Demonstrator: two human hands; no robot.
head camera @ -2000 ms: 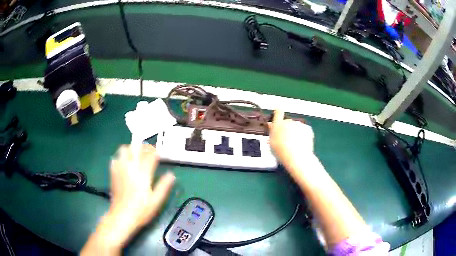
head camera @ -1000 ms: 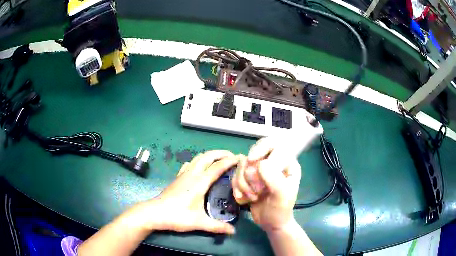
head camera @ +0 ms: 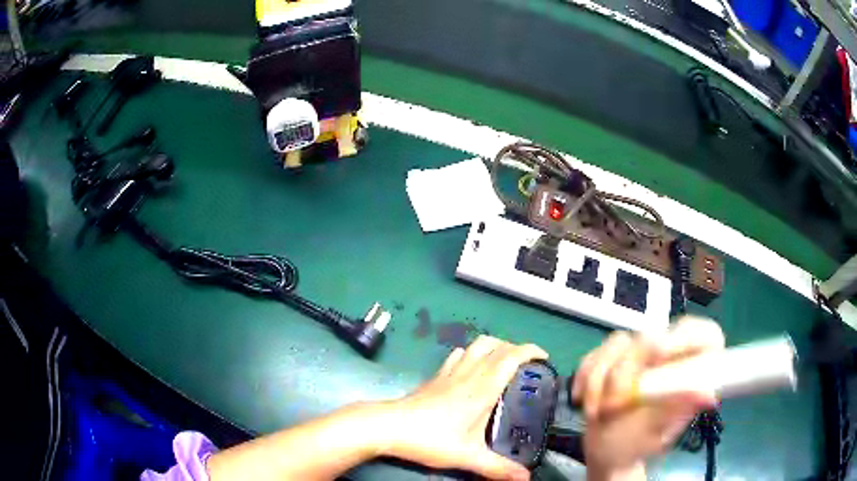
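Note:
The black socket unit (head camera: 524,413) stands at the bottom centre, its face with blue USB ports and a socket turned up. My left hand (head camera: 451,413) holds it from the left, fingers over its top and thumb at its lower end. My right hand (head camera: 634,395) is blurred, just right of the unit, gripping the white-handled test plug (head camera: 752,368). The handle points right. The plug's tip is near the unit's right side; whether it touches cannot be told.
The white power strip (head camera: 564,289) lies behind my hands, the brown strip (head camera: 611,235) behind it. White paper (head camera: 455,194), a yellow-and-black device (head camera: 308,85) and a corded black plug (head camera: 362,331) are to the left. The white-edged conveyor (head camera: 526,75) runs behind.
The view has turned left. The test plug's handle has swung from pointing up and right to nearly level, and my right hand has moved off the unit's face to its right side. My left hand still holds the unit.

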